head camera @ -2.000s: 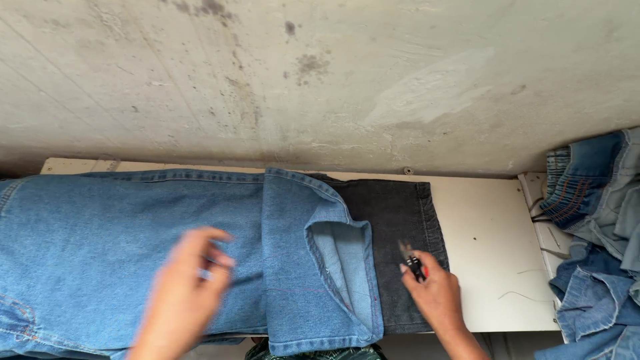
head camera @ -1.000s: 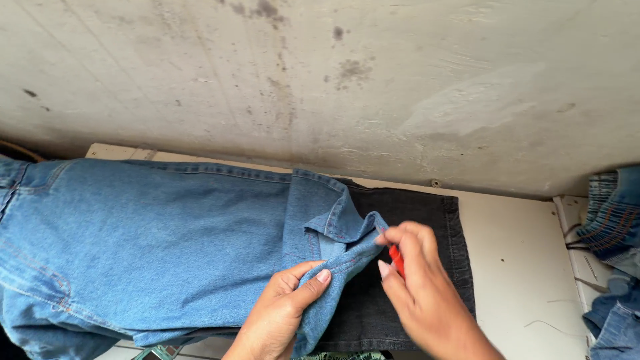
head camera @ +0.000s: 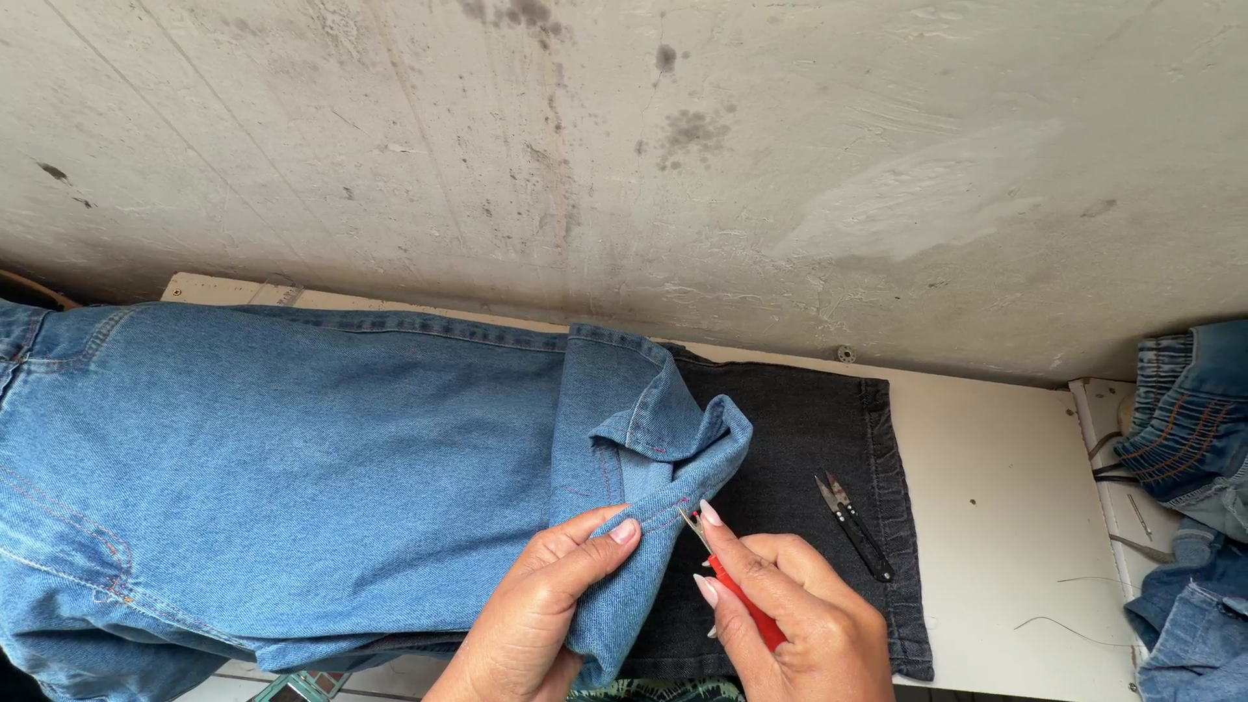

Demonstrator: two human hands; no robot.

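Observation:
Blue denim jeans [head camera: 341, 468] lie across the table, with one leg end folded back. My left hand [head camera: 551, 595] pinches the folded hem between thumb and fingers. In my right hand [head camera: 790, 609] is a red-handled seam ripper [head camera: 746, 600], its metal tip touching the reddish stitching on the hem, just right of my left thumb. Black denim [head camera: 780, 429] lies beneath the blue leg. On that black cloth, to the right of my right hand's fingers, rests a pair of black-handled thread snips [head camera: 855, 526].
A stained wall [head camera: 624, 175] rises behind the white tabletop [head camera: 994, 507]. More denim garments [head camera: 1189, 419] are heaped at the far right. Loose threads lie on the right part of the table. A greenish object [head camera: 302, 685] shows at the lower edge.
Two seconds ago my left hand was off the cloth; it now grips the hem. The snips, seen near my right fingers then, lie on the black denim. The seam ripper's tip has come to the stitching.

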